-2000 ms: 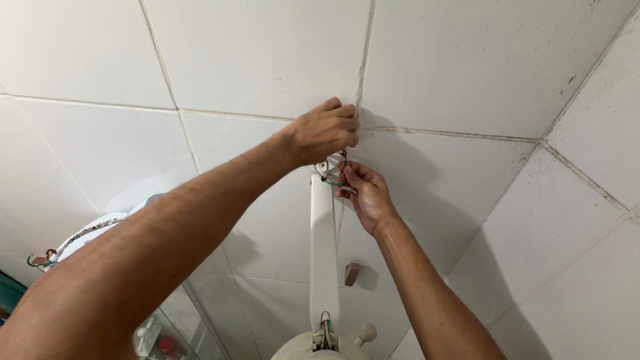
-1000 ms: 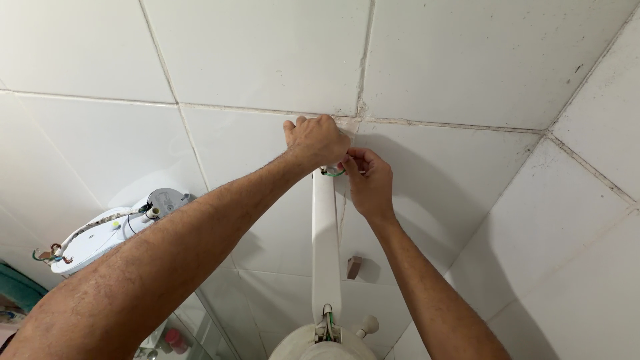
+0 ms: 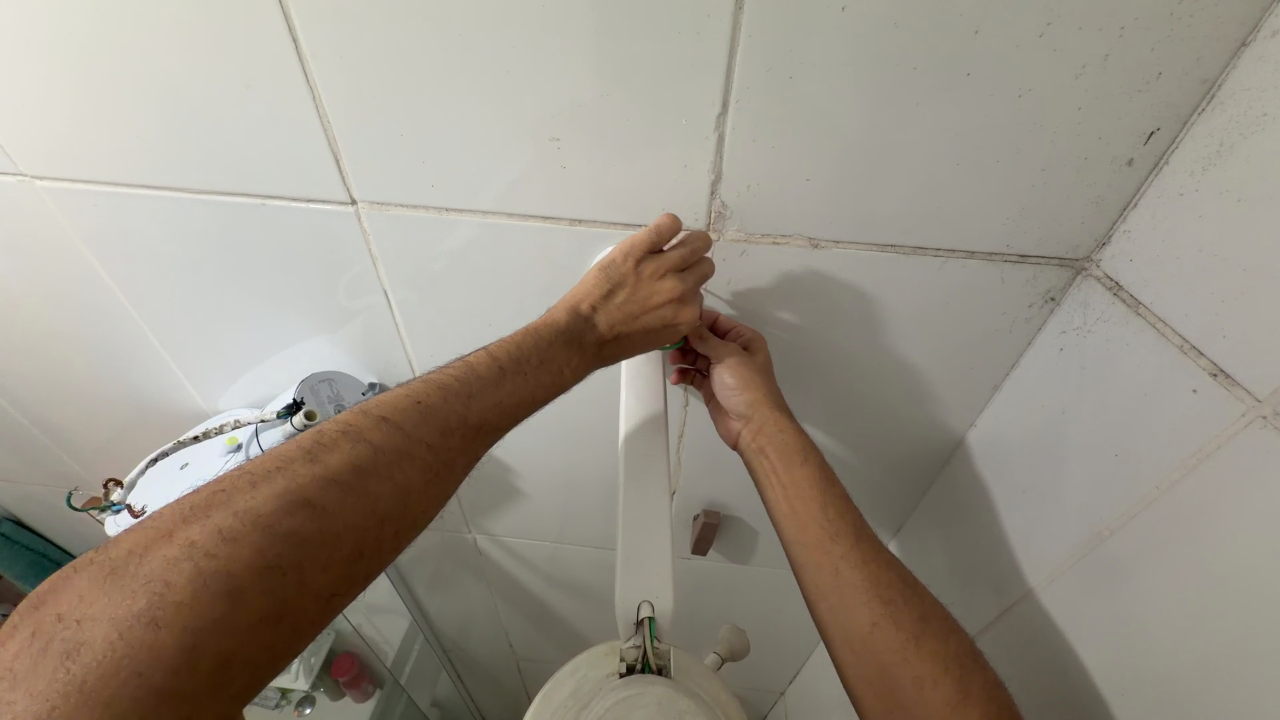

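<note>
Both of my hands meet at the upper end of a white arm or pipe cover [image 3: 645, 480] against the tiled wall. My left hand [image 3: 650, 290] has curled fingers over that end and hides what is under them. Just right of it, my right hand [image 3: 728, 370] pinches near a green wire [image 3: 674, 345], its thumb and forefinger together. At the lower end of the white arm, several wires [image 3: 648, 645] come out into a round white housing [image 3: 635, 690], probably an electric shower head.
A detached white unit [image 3: 190, 480] with a wire harness and bare copper ends lies at the left. A small brownish block [image 3: 705, 532] sticks out from the wall. A whitish knob [image 3: 730, 645] stands beside the housing. Low at the left are a pink container [image 3: 352, 677] and a teal cloth [image 3: 30, 550].
My left hand has shifted from above the arm's end to closer over it, covering the wires that showed there two seconds ago. My right hand stays beside it.
</note>
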